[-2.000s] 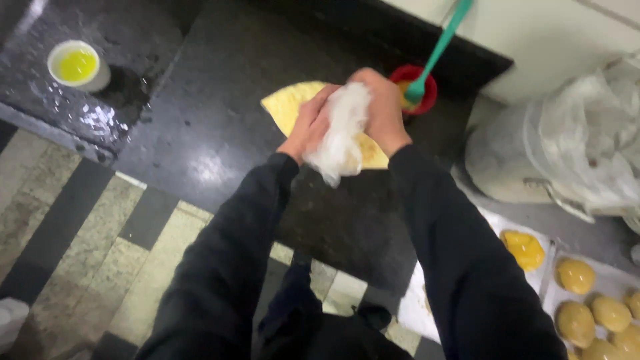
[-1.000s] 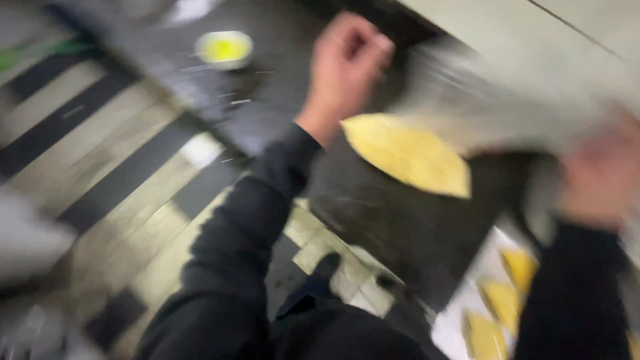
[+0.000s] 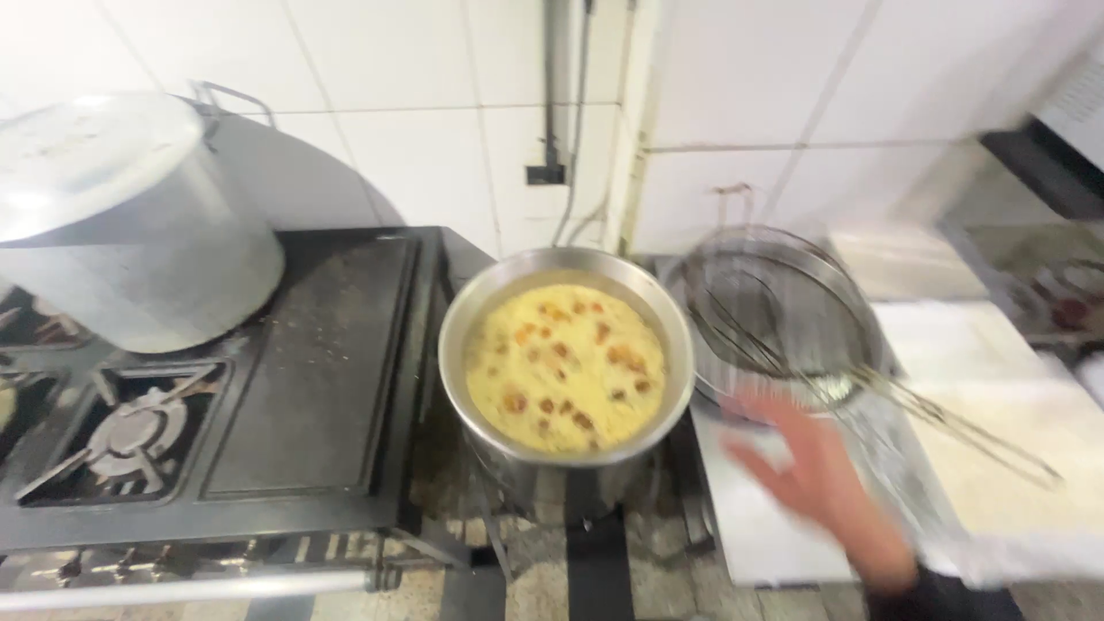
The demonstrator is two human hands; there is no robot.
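Observation:
My right hand (image 3: 815, 483), blurred, is at the lower right with its fingers apart and nothing seen in it. It is near the front rim of a round wire-mesh strainer (image 3: 776, 302); whether it touches cannot be told. A long-handled wire skimmer (image 3: 966, 423) lies across the strainer, its handle pointing right. To the left of the hand stands a deep metal pot (image 3: 567, 492), holding foaming yellow frying oil (image 3: 565, 371) with several browned pieces floating in it. My left hand is out of view.
At the left, a large lidded aluminium stockpot (image 3: 147, 250) stands on a gas stove with a flat black plate (image 3: 315, 362) and a burner (image 3: 138, 431). White boards (image 3: 1018, 431) lie at the right. A cable (image 3: 582, 112) runs down the tiled wall.
The view has swung from the dark worktop with flat yellow dough to the stove and pot. Both hands were in view before; the white plastic film they held is out of sight now.

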